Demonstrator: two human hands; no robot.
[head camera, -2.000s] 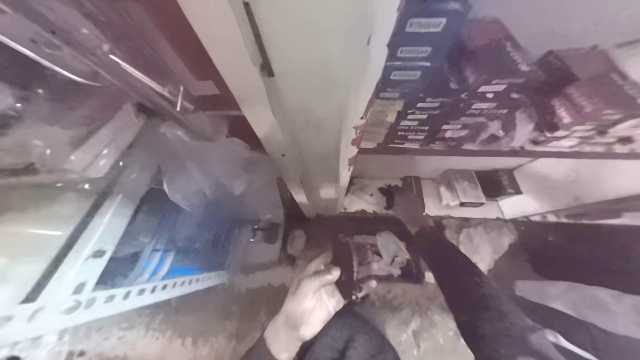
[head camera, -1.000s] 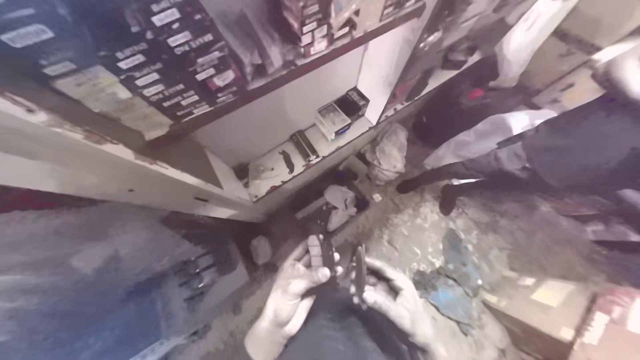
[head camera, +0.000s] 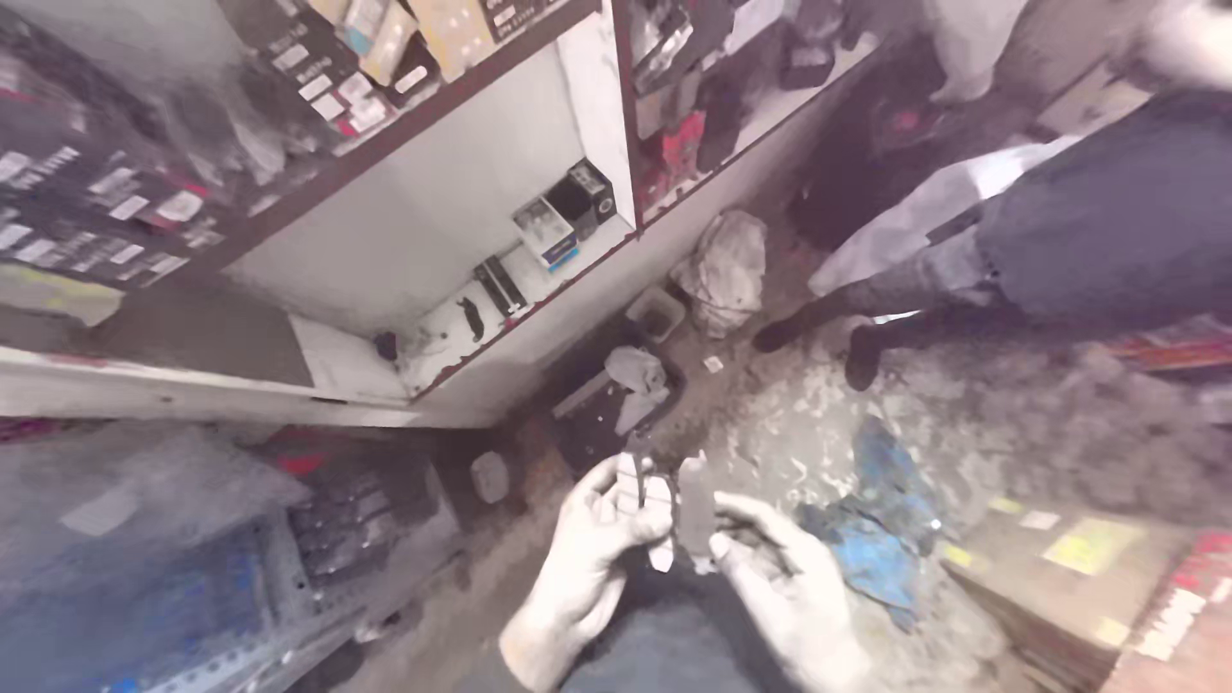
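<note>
My left hand is closed around a small dark part that shows between its fingers; its exact kind is unclear, though it resembles a brake pad. Close beside it on the right, my right hand grips a flat, dark, elongated piece that looks like a brake pad by its edge, between thumb and fingers. The piece stands roughly upright, its broad face in view. Both hands are low in the middle of the view, in front of my dark clothing.
Shelves of small dark boxes stand upper left, with two boxes on a lower white shelf. A bag and a dark tray lie on the floor. Another person is at right, above cardboard boxes and blue plastic.
The view has turned right since the oldest frame, where only one hand shows plainly. Since one second ago, the piece in my right hand has turned its broad face toward the camera.
</note>
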